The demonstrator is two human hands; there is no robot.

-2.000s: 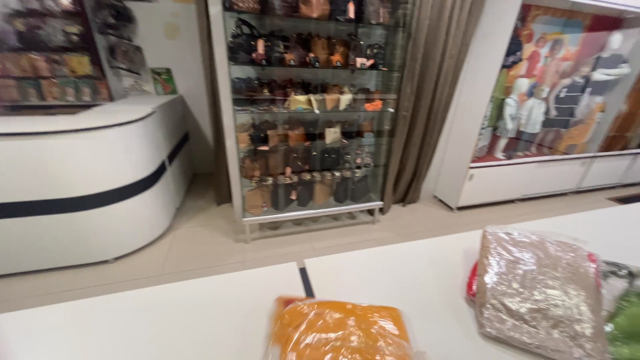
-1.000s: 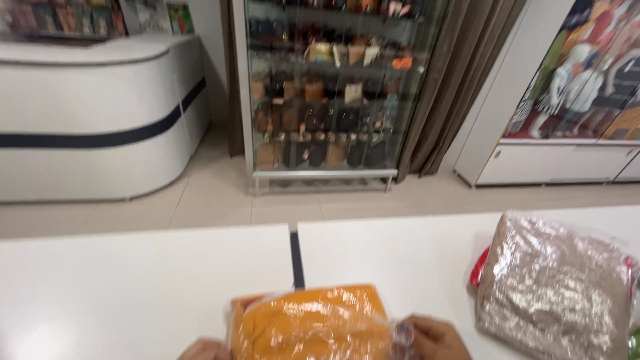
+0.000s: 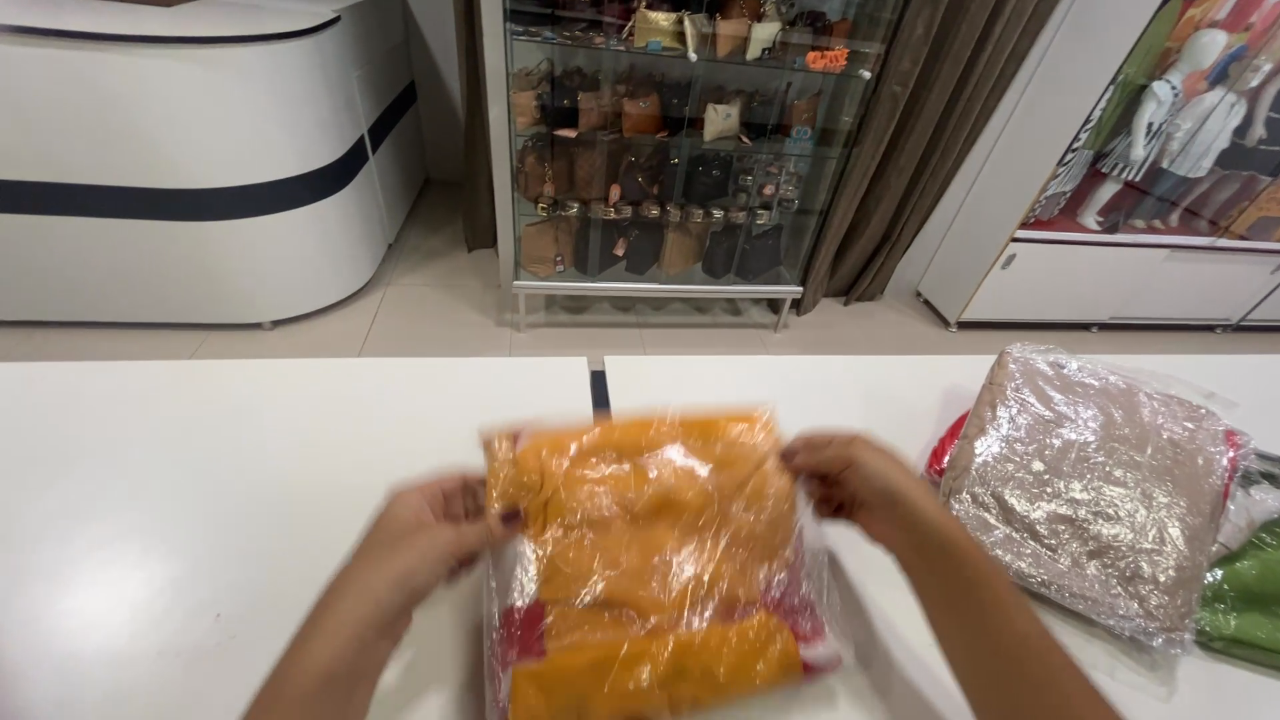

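A clear plastic bag with folded orange cloth [image 3: 660,530] in it hangs between my two hands, just over the white table. Dark red cloth shows in its lower part. My left hand [image 3: 440,530] pinches the bag's left edge near the top. On the opposite edge, my right hand [image 3: 850,485] grips the upper right side. Both the bag and the fingers are somewhat blurred. To the right of my right arm lies a beige garment in a clear plastic bag [image 3: 1090,500], apart from the orange one.
Red cloth [image 3: 945,445] and green cloth [image 3: 1245,590] stick out around the beige bag. Two white tabletops [image 3: 250,430] meet at a dark strip [image 3: 599,392]. Beyond them stand a curved white counter [image 3: 180,120], a glass cabinet of handbags [image 3: 655,165] and a window display with mannequins [image 3: 1150,130].
Both hands have come fully into view at the sides of the orange bag. The bag now shows more of its length, with red cloth visible low down.
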